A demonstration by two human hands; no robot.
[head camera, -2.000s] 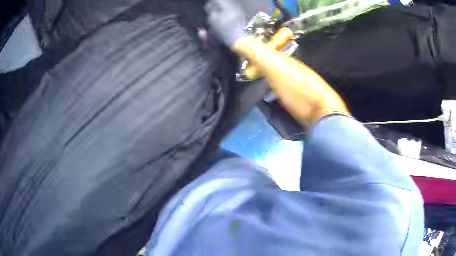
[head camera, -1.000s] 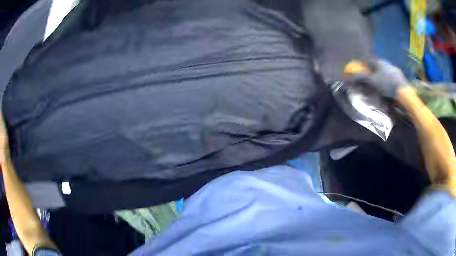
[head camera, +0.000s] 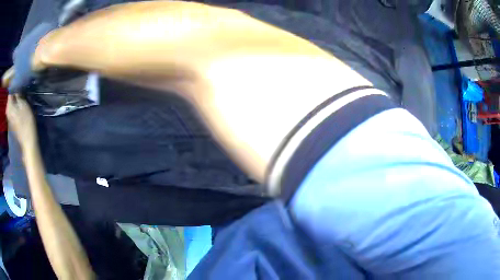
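The dark jacket [head camera: 142,136] lies spread across the pressing table, wrinkled lining up. My right hand [head camera: 30,54], in a grey glove, is at the far left, with my right arm stretched across the jacket. It holds the steam iron [head camera: 66,93], whose shiny body rests on the jacket's left part; the handle is mostly hidden by the glove. My bare left hand [head camera: 21,112] is at the left edge just below the glove, on the jacket's edge. Its fingers are blurred and I cannot tell whether they grip the cloth. A small white label [head camera: 102,181] shows near the lower edge.
The grey table edge [head camera: 414,65] shows at the right. Beyond it are a blue surface [head camera: 447,65], a dark bar and red items. Green plastic [head camera: 159,246] hangs below the table, beside dark cloth at the lower left. A white curved thing [head camera: 13,197] is at the left edge.
My right hand has carried the iron from the right side across to the far left of the jacket. My left hand now shows beside it.
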